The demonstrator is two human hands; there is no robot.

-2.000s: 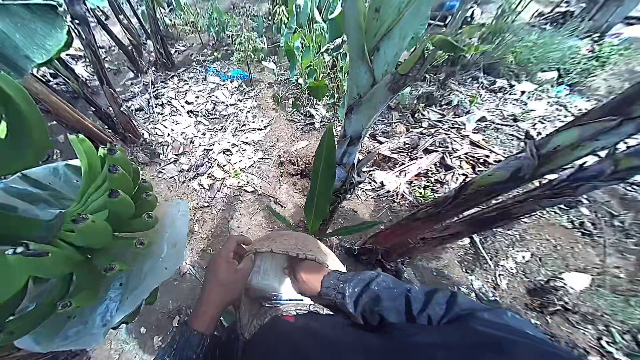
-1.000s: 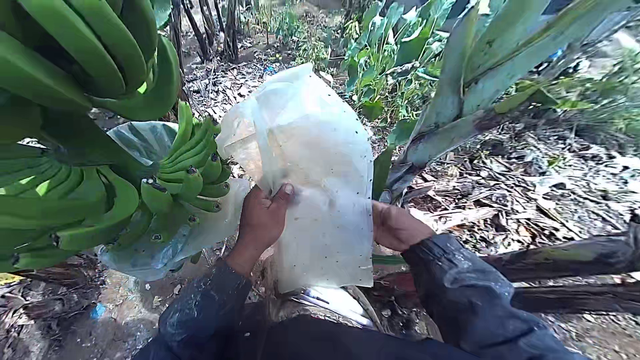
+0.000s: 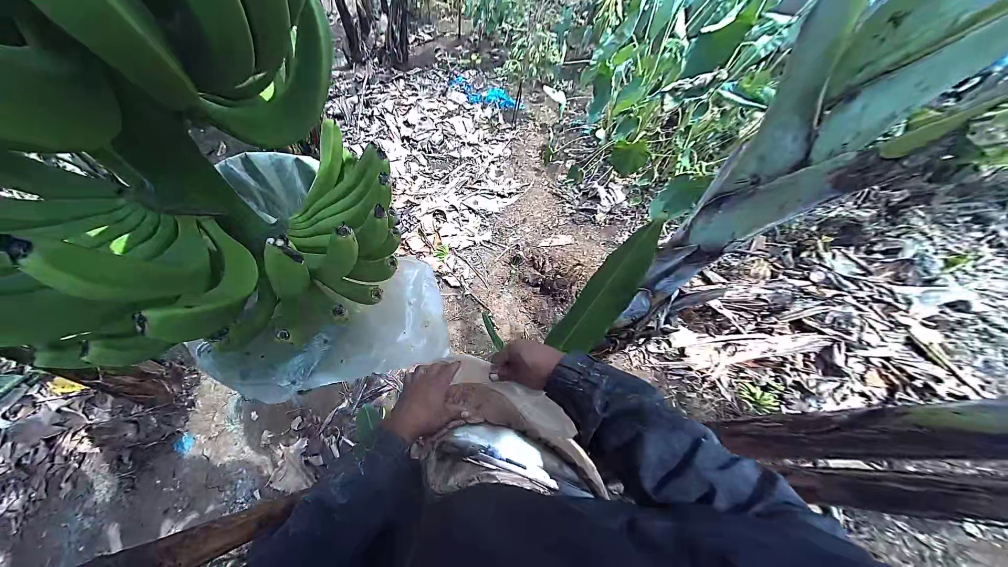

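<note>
My left hand [image 3: 427, 400] rests on the rim of a tan cloth pouch [image 3: 504, 405] at my waist, its fingers on the fabric. At the pouch's upper right edge is my right hand [image 3: 526, 364], fingers curled in, with a small pale bit showing at them; what it grips is unclear. Inside the pouch lies white and bluish plastic material [image 3: 500, 447]. A large bunch of green bananas [image 3: 339, 244] hangs at the left, and a translucent plastic sheet [image 3: 378, 323] hangs around and below its lower hand of fruit.
A banana plant's stem [image 3: 709, 213] leans at the right, with a young green leaf [image 3: 610, 291] near my right hand. Dark trunks [image 3: 882, 429] cross the lower right. Dry leaf litter [image 3: 449, 150] covers the ground, with blue plastic scraps [image 3: 488, 94] farther off. A brown pole [image 3: 205, 535] lies lower left.
The whitish dotted sheet that both hands held up a second ago is no longer spread out before me. Both hands have moved down to the pouch.
</note>
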